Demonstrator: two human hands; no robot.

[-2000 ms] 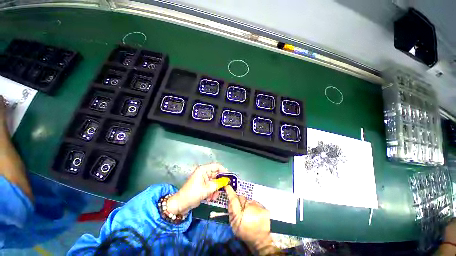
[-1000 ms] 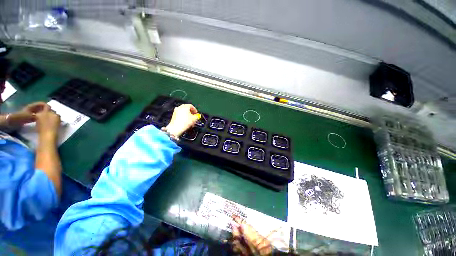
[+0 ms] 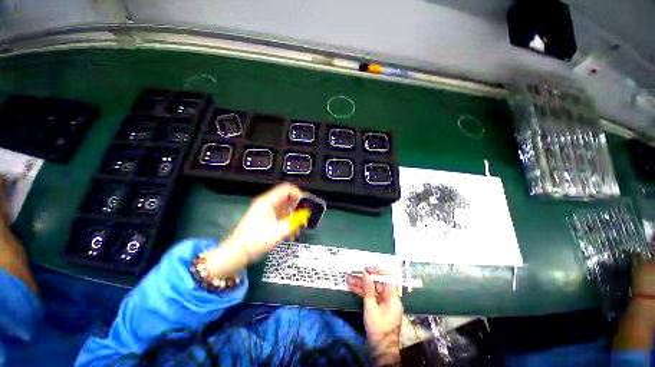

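Note:
My left hand [image 3: 269,218], with a yellow finger cot, holds a watch housing [image 3: 313,209] just in front of the crosswise foam tray [image 3: 287,188]. That tray has an empty pocket in its back row, and a slightly turned housing sits in the back left pocket. My right hand [image 3: 375,287] holds a thin pale stick, perhaps tweezers [image 3: 391,280], over the right part of the white sheet with small dark marks [image 3: 309,264]. The stick's exact kind cannot be told.
A lengthwise foam tray [image 3: 164,197] holds housings at left. White paper [image 3: 460,247] with dark specks lies right. Clear blister trays [image 3: 567,150] stand back right. A smaller black tray [image 3: 50,125] lies far left. Other people's arms [image 3: 11,251] show at both edges.
My left hand has come back from the crosswise tray with a housing in it. The back left pocket, empty at first, now holds a housing; the one beside it is empty. My right hand now shows a stick.

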